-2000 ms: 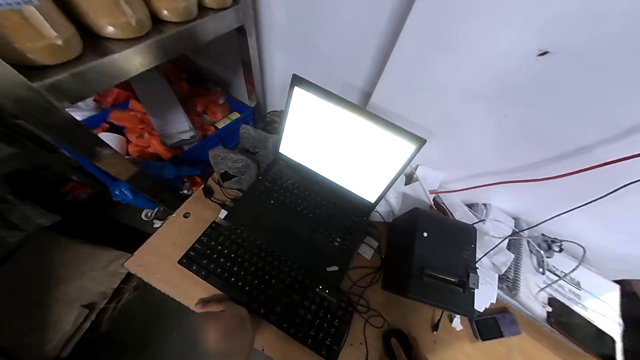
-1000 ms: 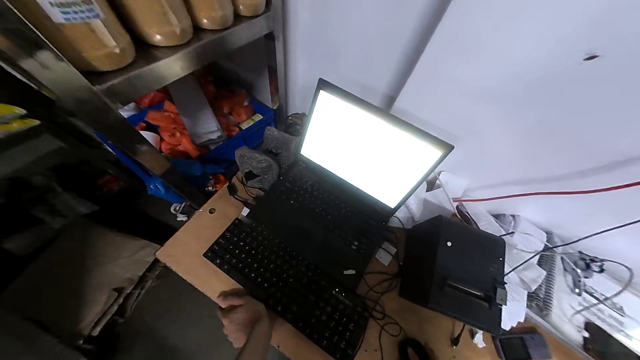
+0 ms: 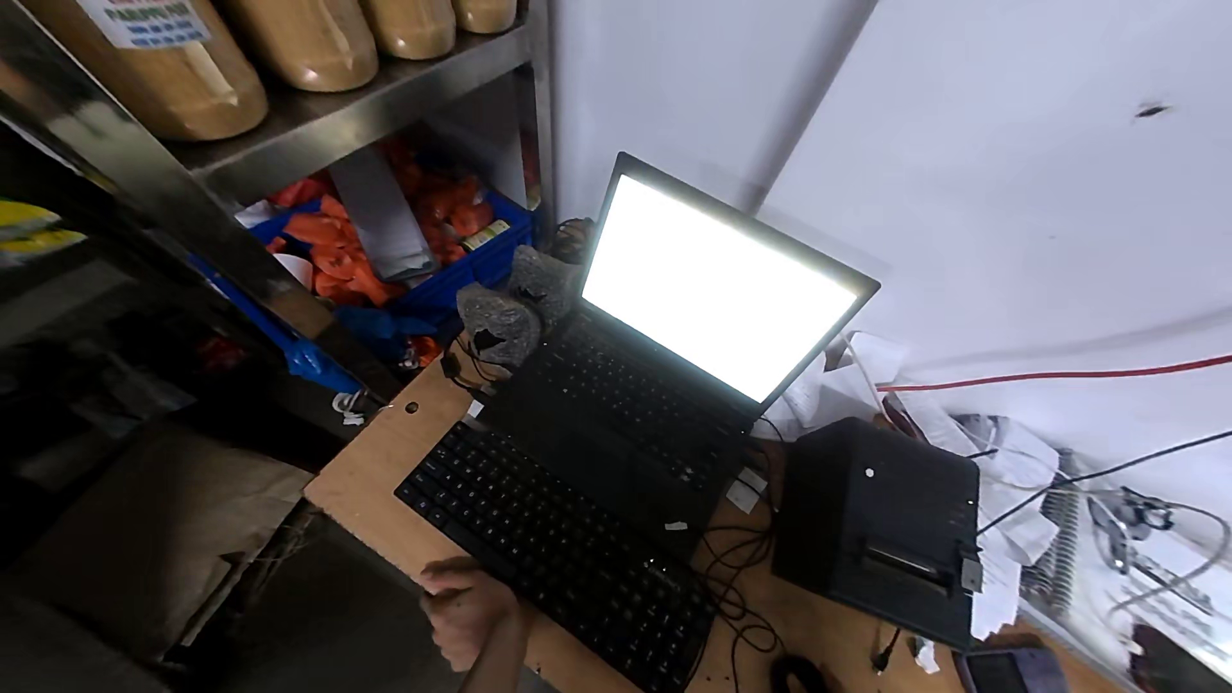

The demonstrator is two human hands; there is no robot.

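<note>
My left hand [image 3: 470, 616] rests at the front edge of the wooden table [image 3: 371, 481], just below the black external keyboard [image 3: 568, 549]. Its fingers are curled, and whether they grip the edge is hidden. My right hand is out of view. Behind the keyboard stands an open black laptop [image 3: 616, 423] with a glaring white screen [image 3: 722, 284]. To its right is a black box-shaped device, apparently a receipt printer [image 3: 876, 520], with a slot on top. A black mouse [image 3: 797, 674] shows partly at the bottom edge.
Tangled black cables [image 3: 746, 577] lie between keyboard and printer. Two grey wrapped bundles [image 3: 500, 322] sit behind the laptop's left side. A metal shelf [image 3: 385, 96] holds several filled jars [image 3: 318, 43], above a blue crate [image 3: 462, 279] of orange bags. Papers and a spiral notebook [image 3: 1059, 539] lie right.
My left hand, a blurred shape at the table edge two seconds ago, now shows clearly with its fingers curled there. The laptop, keyboard and printer have not plainly moved on the table.
</note>
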